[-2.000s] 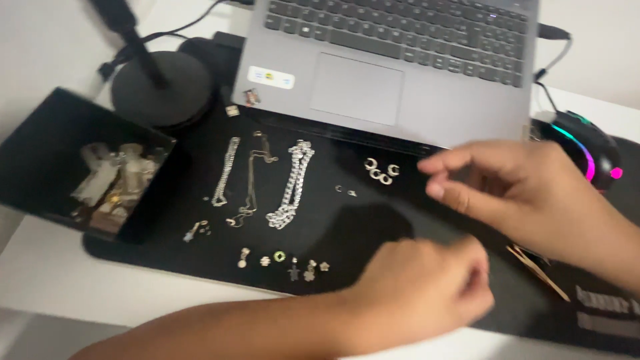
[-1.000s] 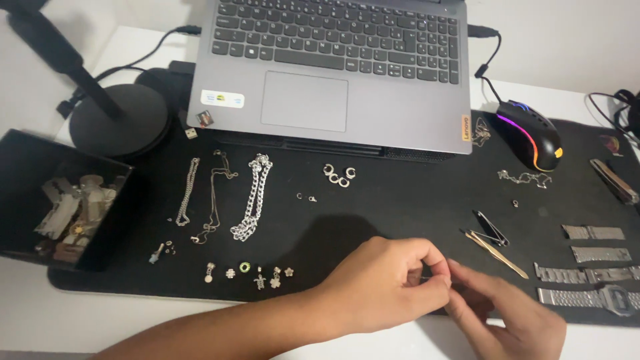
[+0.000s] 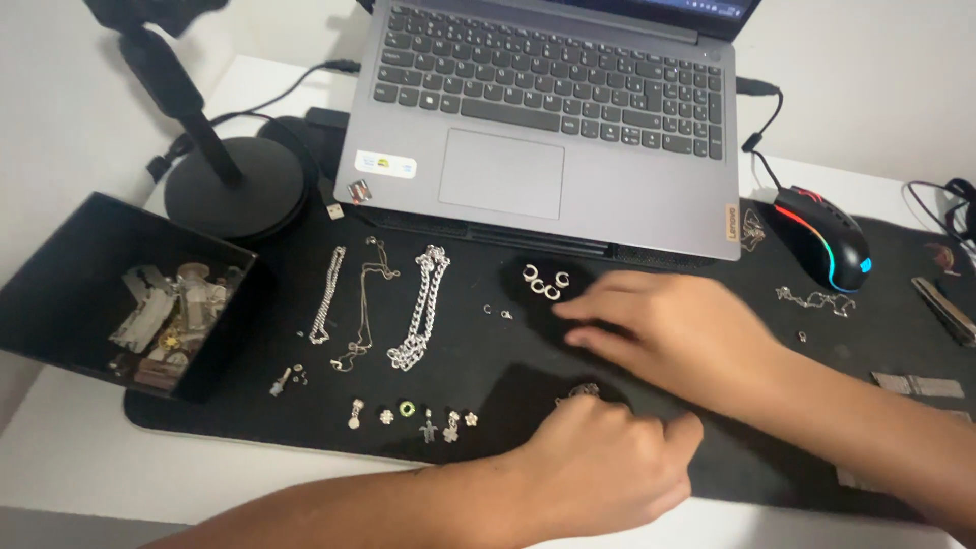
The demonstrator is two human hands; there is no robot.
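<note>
My left hand (image 3: 610, 457) is curled low over the black desk mat, beside a small bunch of fine chain (image 3: 583, 393); whether it grips the chain is hidden. My right hand (image 3: 656, 324) reaches over the mat, thumb and forefinger apart, just below several small silver hoop earrings (image 3: 552, 292). Left of them lie two tiny rings (image 3: 505, 314), a thick silver chain (image 3: 423, 313), a thin chain necklace (image 3: 364, 305) and a slim silver bracelet (image 3: 328, 293). Several charms, including a turtle charm (image 3: 428, 428) and a green ring bead (image 3: 407, 409), form a row near the mat's front edge.
A black box (image 3: 46, 305) with mixed small items stands at left, by a round stand base (image 3: 235, 187). A laptop (image 3: 648, 191) spans the back. At right are a lit mouse (image 3: 827, 236), a chain (image 3: 816, 299) and metal watch bands (image 3: 915, 384), partly behind my right forearm.
My hands, together one second ago, are now apart, the right one up near the hoops. A bunch of fine chain now shows beside my left hand.
</note>
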